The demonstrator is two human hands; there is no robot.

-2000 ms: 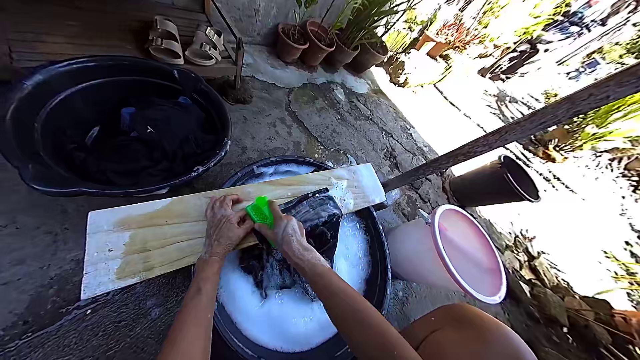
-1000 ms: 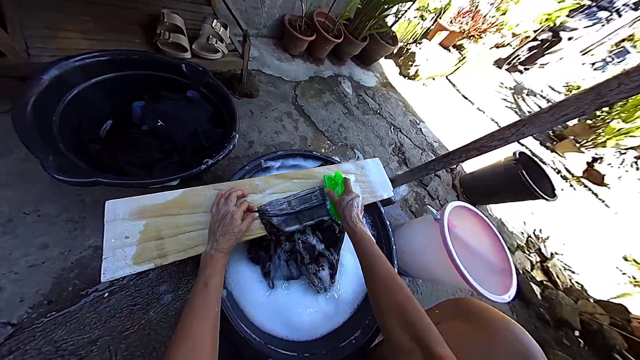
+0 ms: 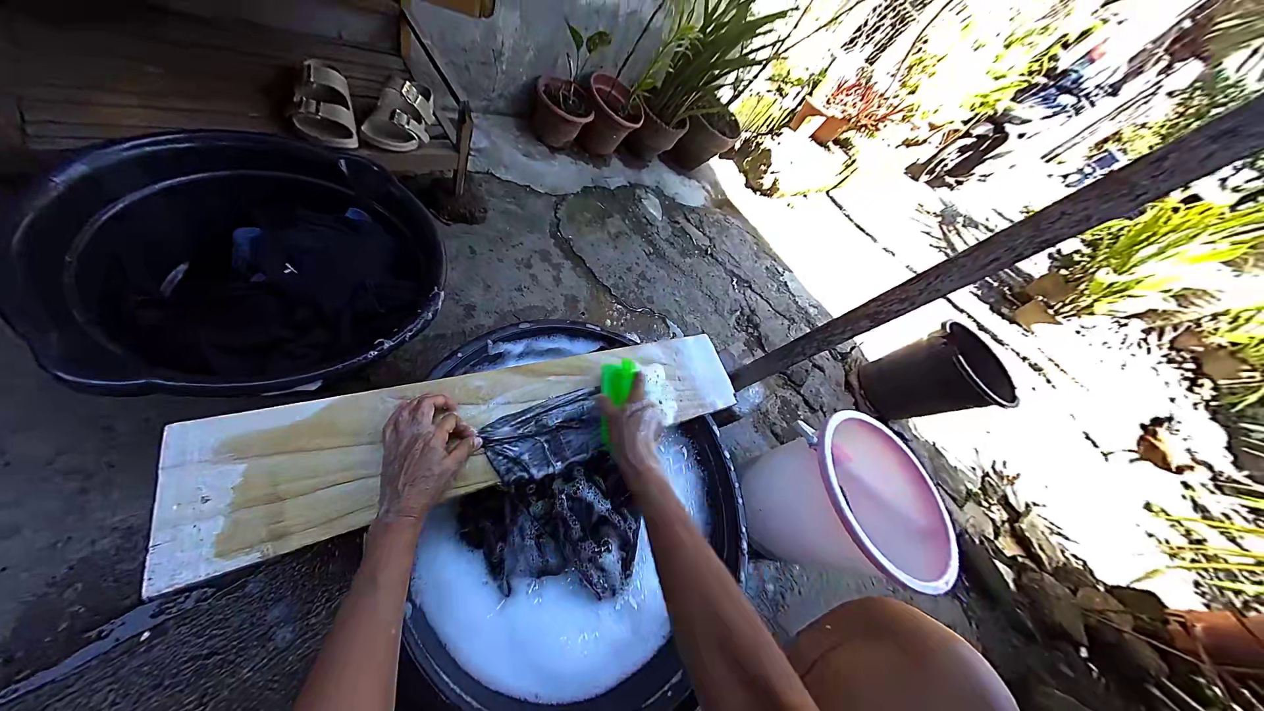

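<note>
A wooden board (image 3: 296,464) lies across a dark basin (image 3: 726,494) of white suds. Dark wet cloth (image 3: 568,523) is spread over the board's near edge and hangs down into the foam. My left hand (image 3: 425,454) pinches the cloth's left end against the board. In my right hand (image 3: 634,425) is a bright green brush (image 3: 618,385), held at the cloth's right side; its bristles are not clearly visible. Suds lie on the board just right of the brush.
A large black tub (image 3: 425,296) with dark clothes stands at left. To the right are a pale bucket (image 3: 805,504) of pinkish liquid and a black bucket (image 3: 923,380). A wooden pole (image 3: 968,281) slants past them. Sandals (image 3: 324,104) and potted plants (image 3: 612,114) stand at the back.
Two seconds ago my hands were close together over bunched cloth. They then moved apart, and the cloth now lies stretched between them on the board.
</note>
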